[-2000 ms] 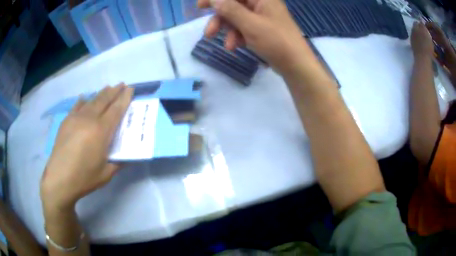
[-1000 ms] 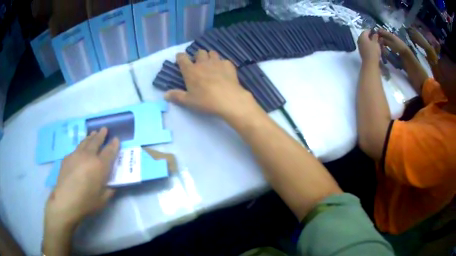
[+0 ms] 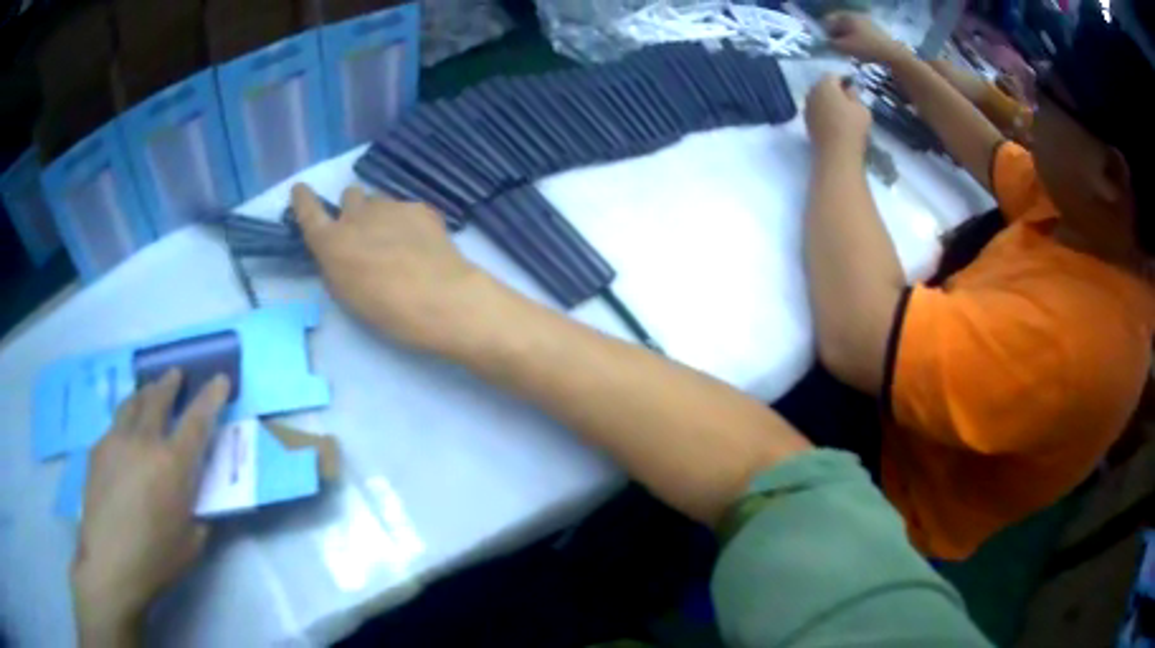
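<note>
My left hand (image 3: 146,487) lies palm down, fingers spread, on a flat light blue and white carton blank (image 3: 281,361) at the left of the bench. The blank shows a dark device picture, with brown board at its right end. My right hand (image 3: 393,260) is over a few slim dark units (image 3: 272,241) left of the main fanned row; its fingertips touch them, but whether it grips any is hidden. The overlapping row of dark units (image 3: 570,120) runs to the right, with a short group (image 3: 538,241) angled towards me.
Open light blue cartons (image 3: 272,108) stand upright behind the work, brown mouths up. White thin parts (image 3: 716,25) and clear plastic (image 3: 576,25) lie beyond the units. A person in orange (image 3: 1013,367) works at the right. The white bench sheet (image 3: 684,241) has a front edge near me.
The view has turned right, shifting things left. My right hand has moved left along the dark units, and a few now lie apart at the row's left. My left hand remains on the blank.
</note>
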